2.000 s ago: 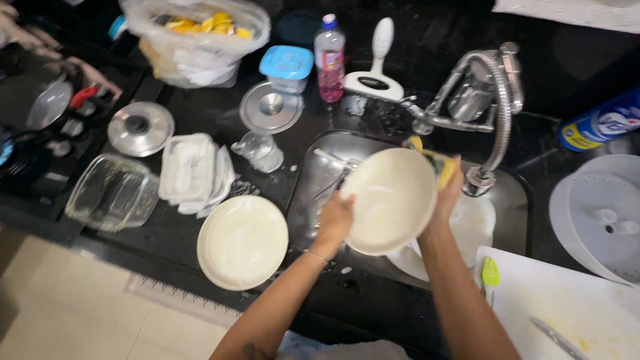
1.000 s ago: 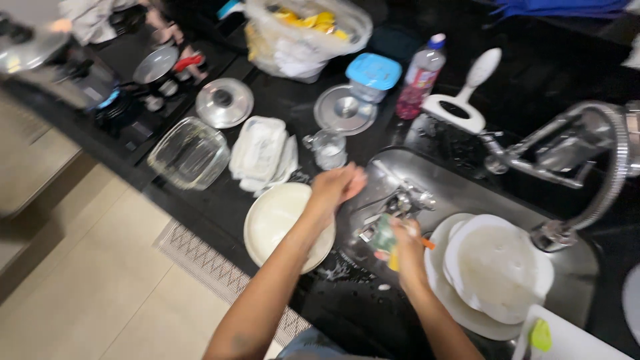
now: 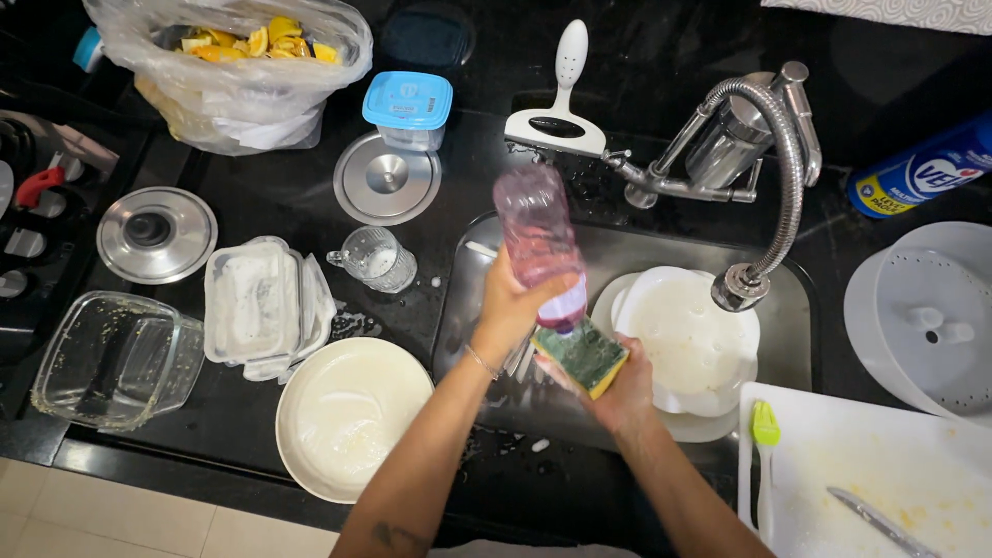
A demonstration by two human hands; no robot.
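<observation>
My left hand (image 3: 511,310) grips a clear plastic bottle of pink liquid (image 3: 539,232), tipped upside down over the sink. Its nozzle meets the green scouring side of a yellow-and-green sponge (image 3: 583,356), which lies in my right hand (image 3: 624,387). Beneath my hands, the steel sink (image 3: 542,418) holds cutlery (image 3: 521,363), partly hidden by my left hand and wrist. To the right in the sink are stacked white dishes (image 3: 690,333) under the faucet's spray head (image 3: 740,287). A cream round dish (image 3: 353,418) rests on the counter left of my left forearm.
Left of the sink are a glass mug (image 3: 380,260), plastic lids (image 3: 256,302), a glass container (image 3: 116,360), two metal lids (image 3: 157,235) and a bag of peels (image 3: 232,85). A squeegee (image 3: 556,128) lies behind. At right are a cutting board (image 3: 860,457) with a knife (image 3: 880,519), and a white colander (image 3: 938,318).
The pink bottle stood behind the sink one second ago and is now inverted in my left hand. Two seconds ago both hands held a cream dish over the sink; it is out of my hands now.
</observation>
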